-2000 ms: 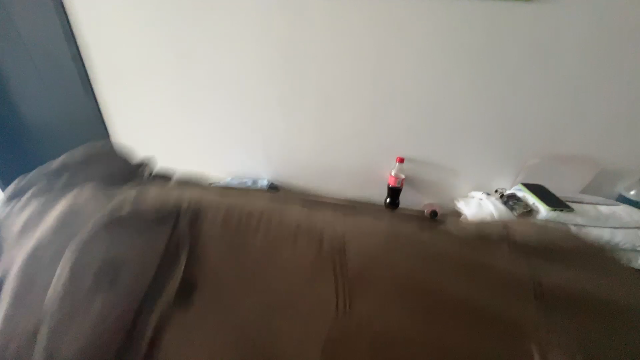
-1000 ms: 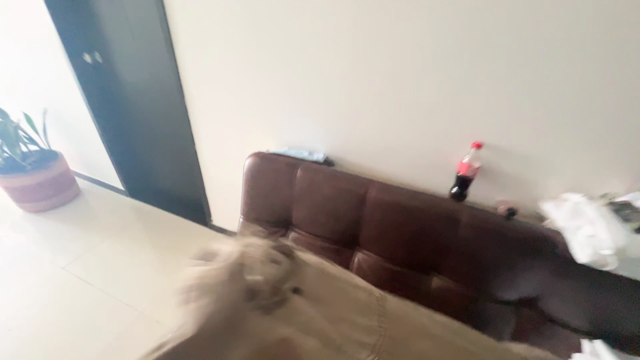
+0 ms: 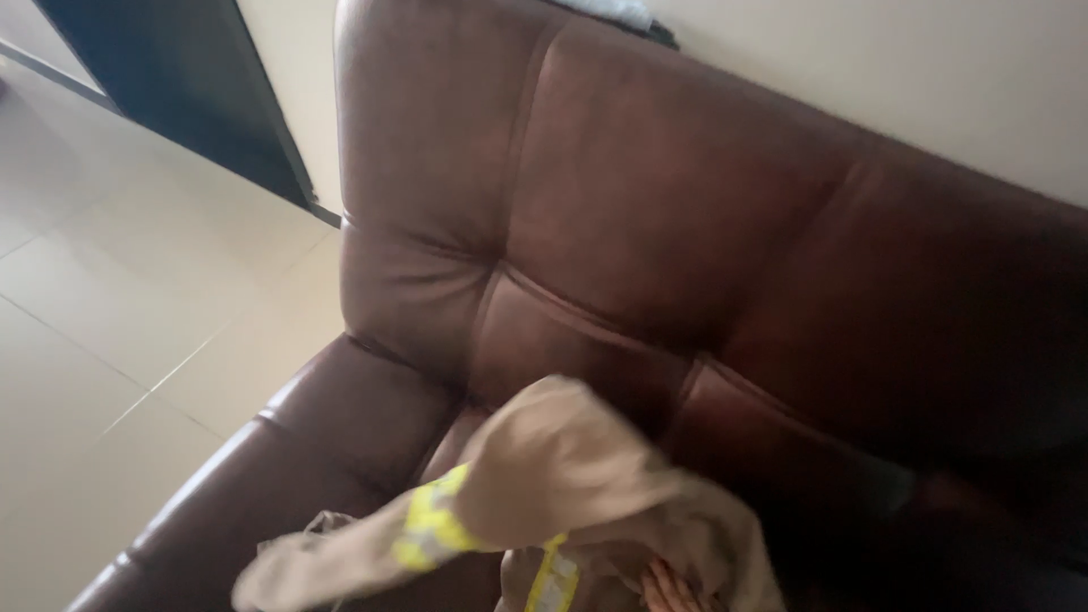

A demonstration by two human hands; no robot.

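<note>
A tan work garment (image 3: 578,476) with yellow and silver reflective bands is bunched at the lower middle, above the sofa seat. One sleeve (image 3: 340,552) stretches to the lower left, and its band (image 3: 435,520) faces up. Fingers of what appears to be my right hand (image 3: 676,586) lie against the inner folds at the bottom edge. The rest of that hand is cut off or covered, so its grip is unclear. My left hand does not show; cloth or the frame edge may hide it.
A dark brown leather sofa (image 3: 646,187) with a tufted back fills most of the view. A light blue item (image 3: 608,10) rests behind its top edge against the wall (image 3: 935,76). At the left are a dark door (image 3: 178,85) and a tiled floor (image 3: 127,280).
The tan garment, spread widely before, is now bunched lower, with its reflective bands showing. Fingers have come into sight. The view has moved in on the sofa's left end.
</note>
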